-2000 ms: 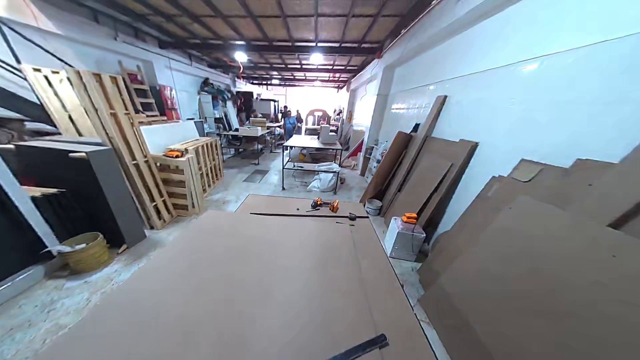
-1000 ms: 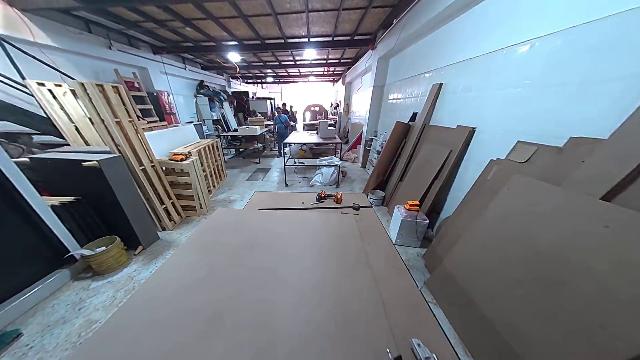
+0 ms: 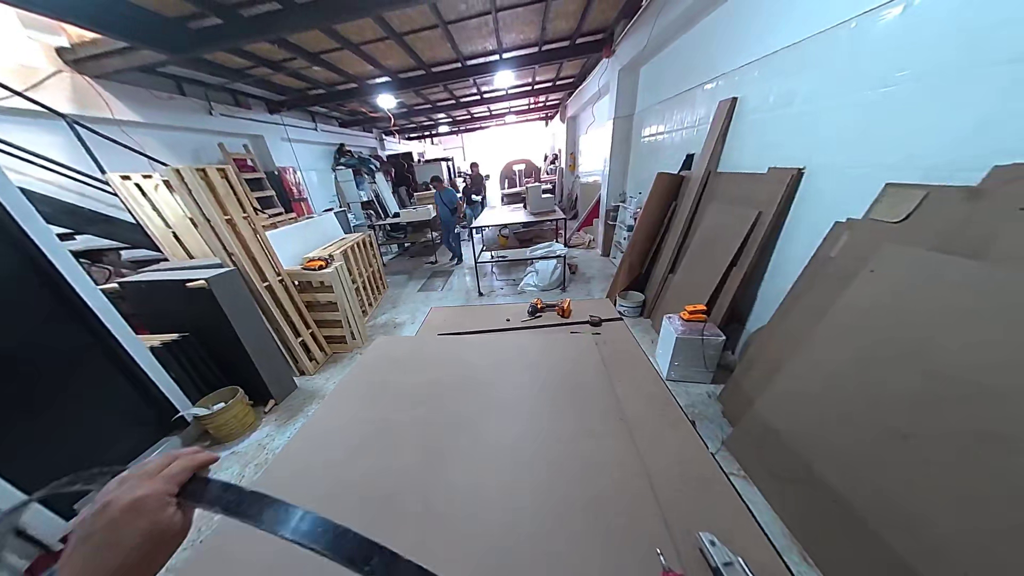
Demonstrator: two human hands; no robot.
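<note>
My left hand [image 3: 132, 512], at the lower left, grips a dark, flat, flexible strip [image 3: 296, 524], which bends down to the right over a large brown board [image 3: 496, 432]. My right hand is not in view. At the board's near right edge lie a metal tool [image 3: 720, 554] and a red-handled tool [image 3: 667, 564], both cut off by the frame. On the far end of the boards rests an orange and black cordless drill [image 3: 550, 308], with a long thin dark strip [image 3: 520, 328] and small items in front of it.
Wooden pallets [image 3: 240, 256], dark panels [image 3: 216, 320] and a yellow bucket [image 3: 227, 413] stand left. Brown sheets [image 3: 896, 352] lean at the right wall, near a white box [image 3: 690, 348] with an orange tool [image 3: 694, 313]. People [image 3: 448, 216] are by tables [image 3: 520, 218] farther back.
My left hand has come into view at the lower left with the dark strip in it. A person in blue in the background has moved. More of the near right tools showed earlier.
</note>
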